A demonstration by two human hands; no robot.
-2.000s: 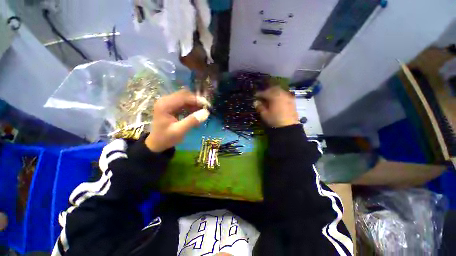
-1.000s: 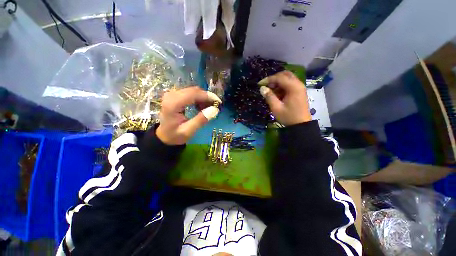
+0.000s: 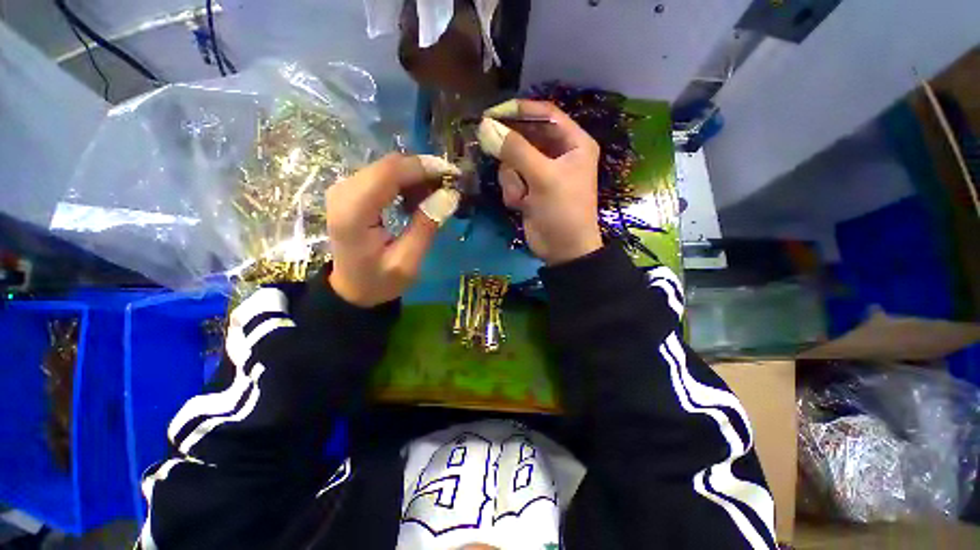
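My left hand (image 3: 382, 220), with cream finger cots on thumb and fingertip, pinches a small gold-coloured piece (image 3: 451, 178) in front of the machine head (image 3: 447, 124). My right hand (image 3: 553, 177), also with cream finger cots, pinches a thin black lead (image 3: 527, 119) held roughly level, close to the machine head. The two hands are near each other but apart. A heap of black leads (image 3: 613, 145) lies behind and right of my right hand, partly hidden by it. A small row of joined gold pieces (image 3: 480, 309) lies on the green and blue mat (image 3: 451, 371).
A clear plastic bag (image 3: 161, 199) with loose gold pieces (image 3: 285, 183) is at left. Blue bins (image 3: 102, 403) stand at lower left. A cardboard box (image 3: 763, 414) with a clear bag (image 3: 887, 451) is at lower right. White cloth (image 3: 430, 16) hangs above the machine head.
My right hand has moved left from the heap towards the machine head, now with a lead between its fingers. My left hand still pinches its gold piece. The camera view has shifted slightly.
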